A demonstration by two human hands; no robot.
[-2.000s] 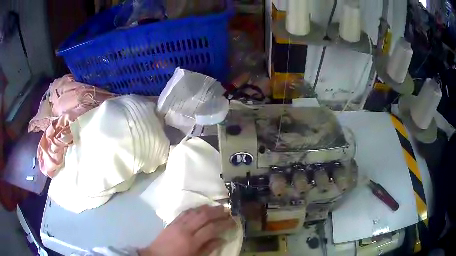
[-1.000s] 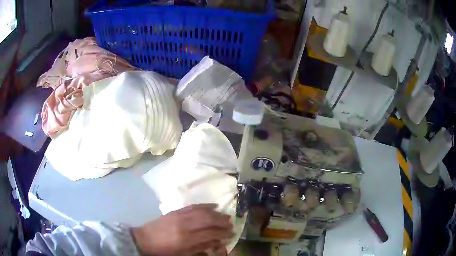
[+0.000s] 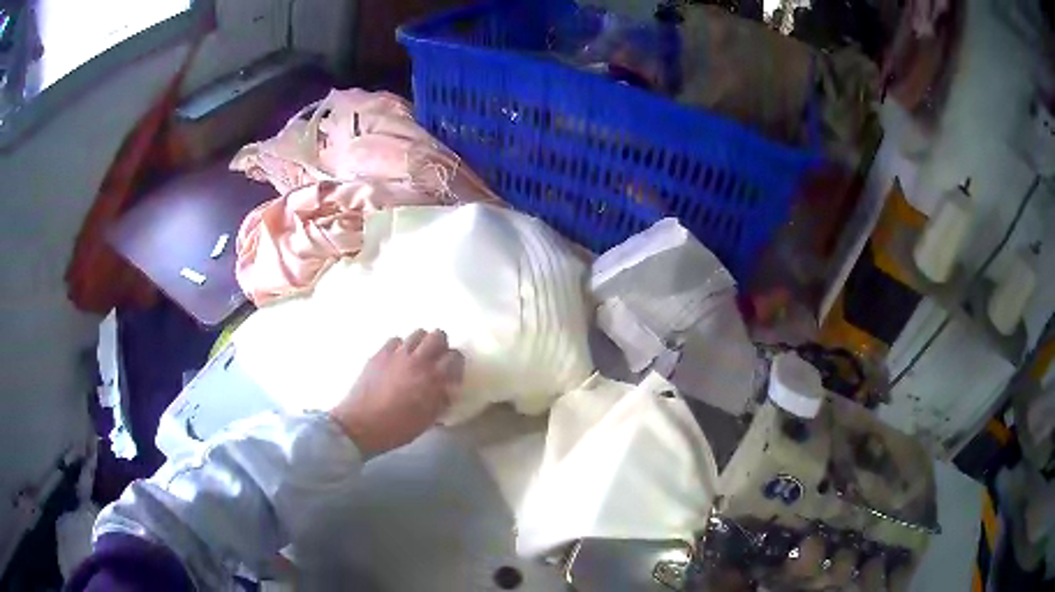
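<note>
My left hand [image 3: 407, 387], in a pale sleeve with a dark cuff, rests on the front of the large cream stack of cut pieces [image 3: 463, 272]. Its fingers are bent against the fabric; whether they pinch a layer cannot be told. My right hand is not in view. Other cream pieces [image 3: 625, 463] lie to the right, against the left side of the beige overlock machine [image 3: 850, 474]. A shiny metal cloth plate [image 3: 631, 567] shows at their front edge. The needle area cannot be made out.
Peach fabric [image 3: 303, 237] lies behind the stack on a purple-brown board [image 3: 174, 249]. A blue basket [image 3: 602, 145] stands at the back. White-grey folded pieces [image 3: 659, 283] lie between stack and machine. A white cap [image 3: 796, 385] tops the machine. Thread cones [image 3: 943, 237] stand behind right.
My left hand has left the cream pieces at the machine and moved left onto the large stack. The view has swung left, so the machine sits lower right. A metal plate now shows by the pieces.
</note>
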